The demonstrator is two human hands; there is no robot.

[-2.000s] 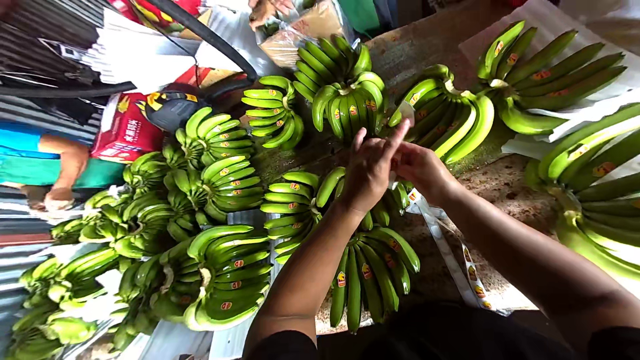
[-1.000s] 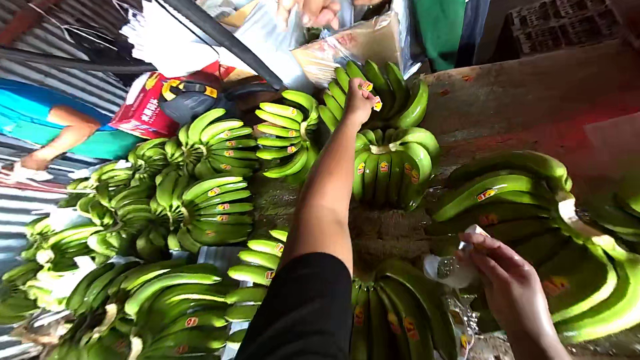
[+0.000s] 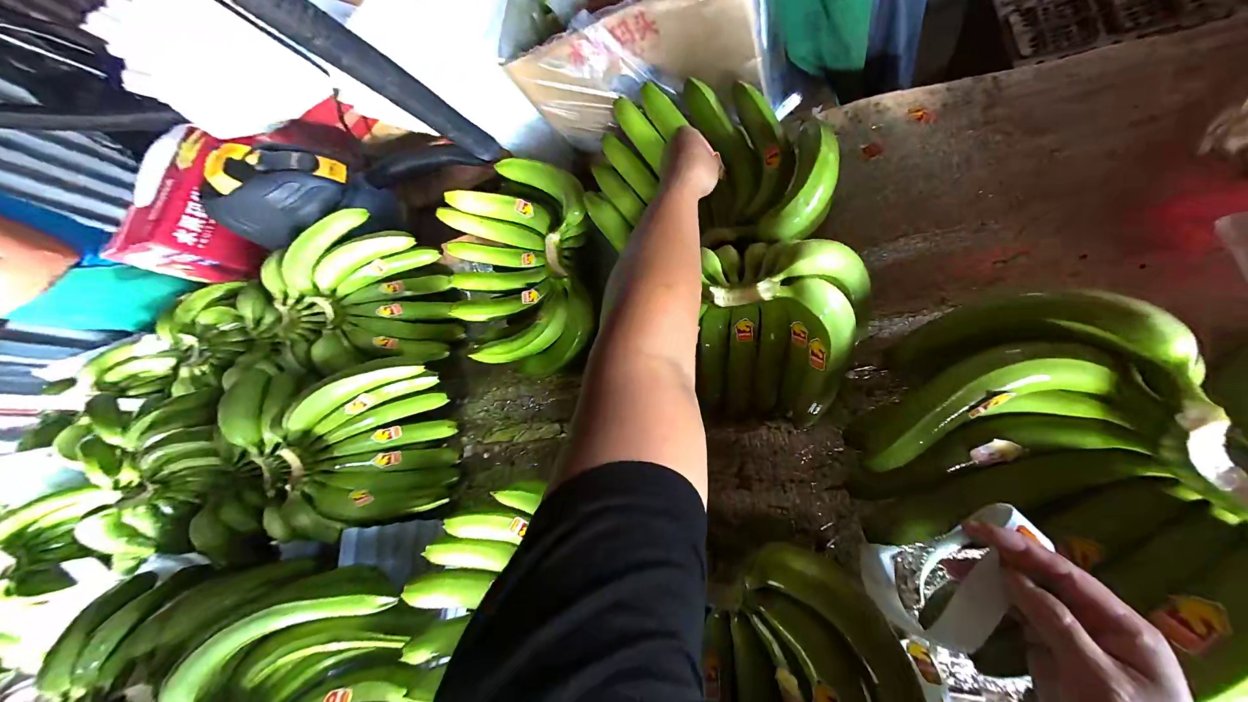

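My left hand (image 3: 692, 164) reaches far forward onto a hand of green bananas (image 3: 751, 161) at top centre; its fingers are mostly hidden. Just below is another green banana hand (image 3: 765, 341) with small stickers on its fruit. At lower right my right hand (image 3: 1092, 609) pinches a pale backing strip of stickers (image 3: 980, 604), which curls and hangs down. Beside and behind it lies a large banana hand (image 3: 1043, 419) with a few stickers. A smaller stickered banana hand (image 3: 531, 273) is left of my forearm.
Many stickered banana hands (image 3: 361, 439) fill the left side. A cardboard box lined with plastic (image 3: 643, 58) stands beyond the top bananas. A red box (image 3: 185, 214) and a dark tool-like object with yellow parts (image 3: 283, 185) are upper left. The wooden surface (image 3: 975, 185) extends right.
Two seconds ago my hands were together near the centre; they have since parted. My left hand showed stickers on its fingertips one second ago; now it is down on the top bananas.
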